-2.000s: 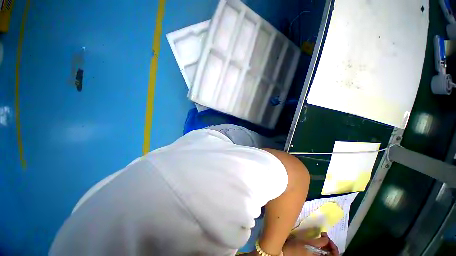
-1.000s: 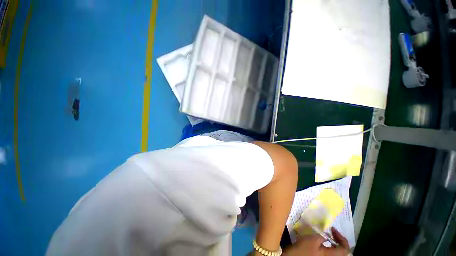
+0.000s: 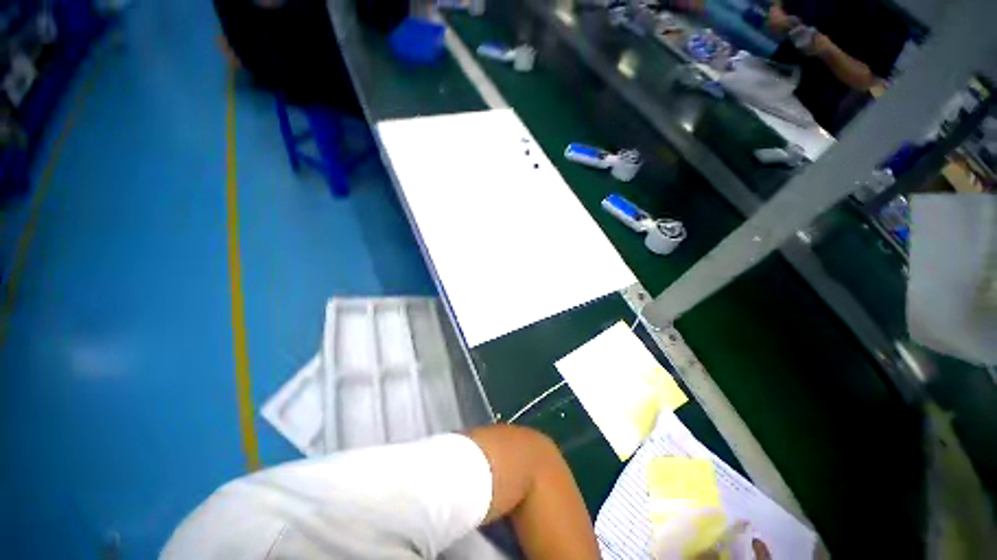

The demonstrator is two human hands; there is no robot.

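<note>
Printed record sheet (image 3: 623, 514) lies on the green bench at the bottom. Yellow notes (image 3: 681, 481) lie on it, blurred and pale lower down. A smaller white paper (image 3: 599, 377) with yellow at its edge lies just above. My left forearm, below a white sleeve, runs out of the bottom edge left of the sheet. Blurred fingertips (image 3: 757, 550) show on the sheet at the bottom edge. I cannot tell which hand they belong to or what they hold. The rest of both hands is cut off.
A large white board (image 3: 492, 219) lies along the bench. Handheld fans (image 3: 645, 222) lie on the conveyor beyond it. A slanting grey metal post (image 3: 787, 219) stands at right. White blister trays (image 3: 383, 377) are low beside the bench. Another person's arm (image 3: 836, 60) shows at upper right.
The view has swung up and along the line, showing more of the board, conveyor and other people. The pen and bracelet seen earlier are no longer visible; the hands are mostly out of frame.
</note>
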